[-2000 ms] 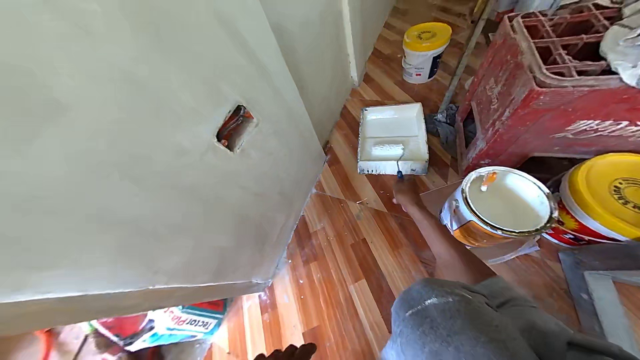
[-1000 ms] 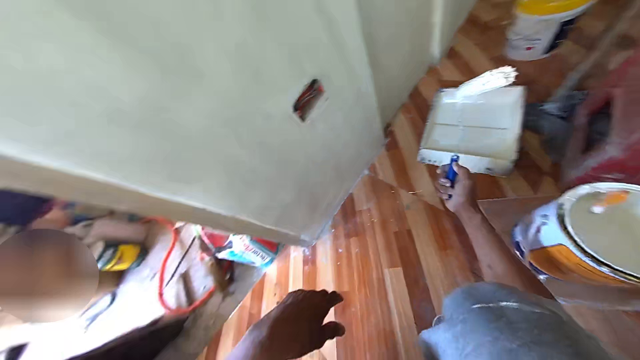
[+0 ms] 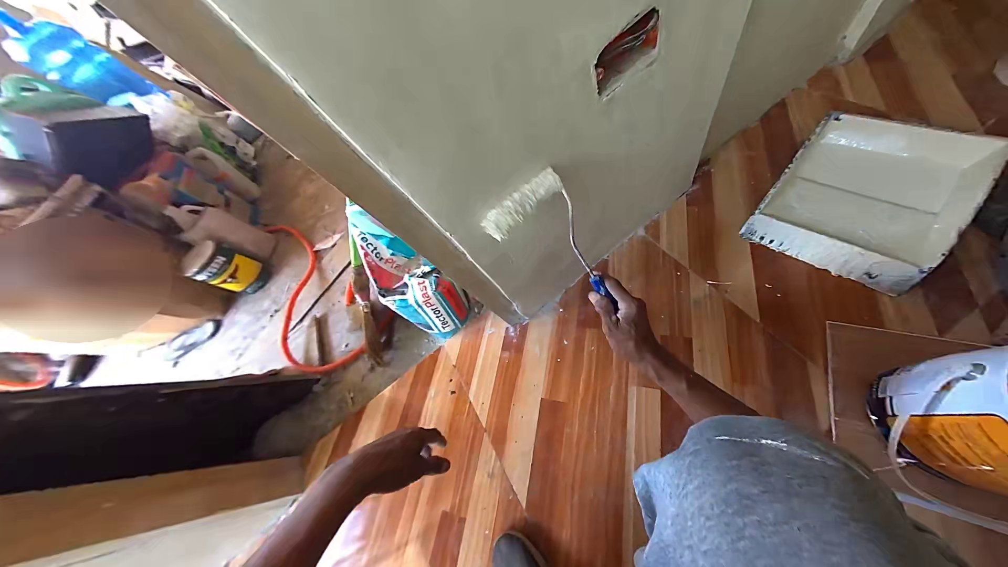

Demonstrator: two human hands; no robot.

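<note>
My right hand [image 3: 624, 316] grips the blue handle of a paint roller [image 3: 523, 203]. The roller's cream-coloured fuzzy sleeve lies against the lower part of a grey-green wall [image 3: 441, 102], near its corner edge. Higher on the wall, a rectangular cut-out [image 3: 628, 52] shows orange and dark material inside. My left hand [image 3: 405, 461] is held over the wood-pattern floor with its fingers apart and nothing in it. To the right of the wall, a white paint tray [image 3: 874, 189] with pale paint in it rests on the floor.
A paint bucket [image 3: 949, 417] with a wire handle stands at the right on a flat sheet. Beyond the wall's edge are a plaster bag [image 3: 409, 272], an orange hose [image 3: 295, 299], a brush [image 3: 368, 323], a tin [image 3: 224, 266] and mixed clutter. A blurred round shape is at far left.
The roller has moved from the tray to the wall in my right hand. My left hand has come further into view. The view has swung left.
</note>
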